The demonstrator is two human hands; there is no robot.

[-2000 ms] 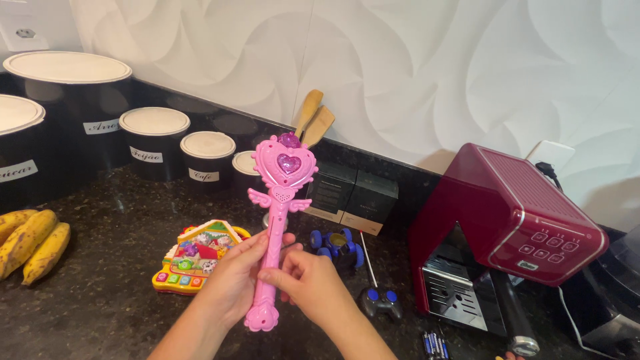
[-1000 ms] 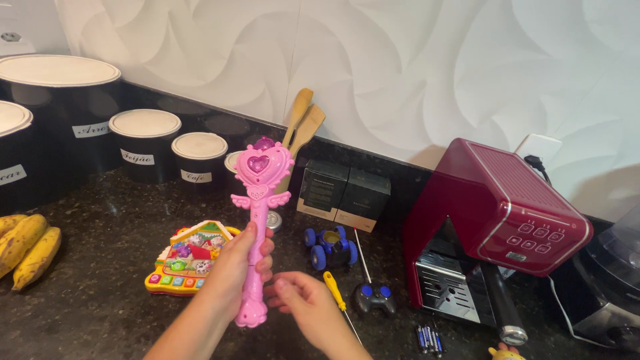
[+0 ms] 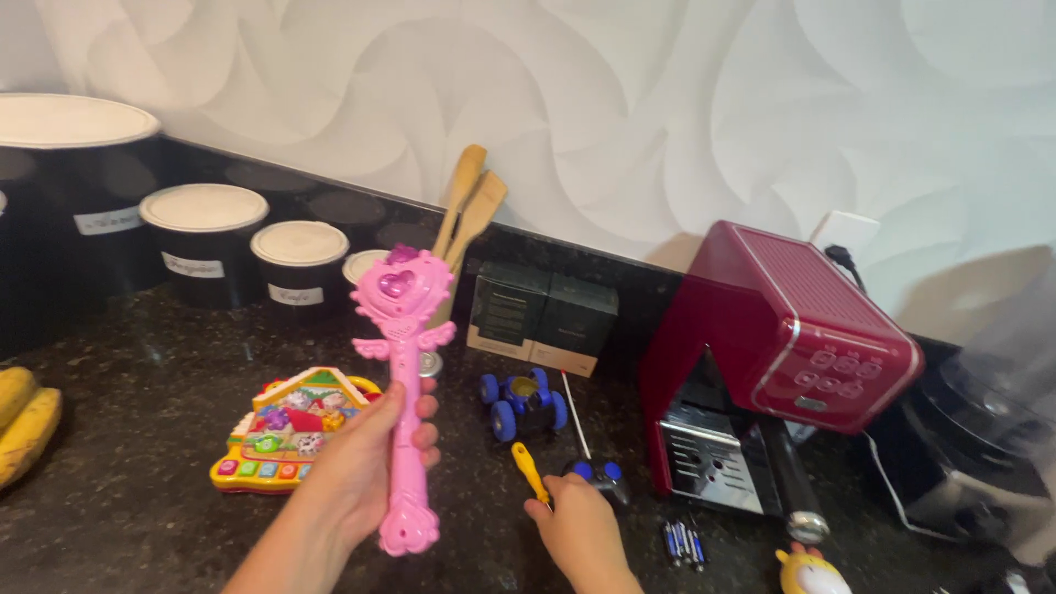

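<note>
My left hand (image 3: 363,462) grips the handle of a pink plastic toy wand (image 3: 406,412), held upright with its heart-shaped, winged head at the top. To the right, my right hand (image 3: 573,524) is low over the counter at the lower end of a screwdriver with a yellow handle (image 3: 530,470); its fingertips touch or nearly touch the tool, and whether they grip it cannot be told. A blue toy car (image 3: 524,404) and a black remote control with blue knobs (image 3: 606,478) lie just beyond that hand. A colourful house-shaped toy (image 3: 264,450) sits partly behind my left forearm.
Black canisters with white lids (image 3: 202,247) and bananas (image 3: 29,421) are on the left. Dark boxes (image 3: 540,318) and wooden utensils (image 3: 470,206) stand at the back. A red coffee machine (image 3: 792,330), several batteries (image 3: 684,544) and a yellow toy (image 3: 813,571) are on the right.
My right hand has left the wand and moved down and right to the screwdriver. My left hand alone now holds the wand.
</note>
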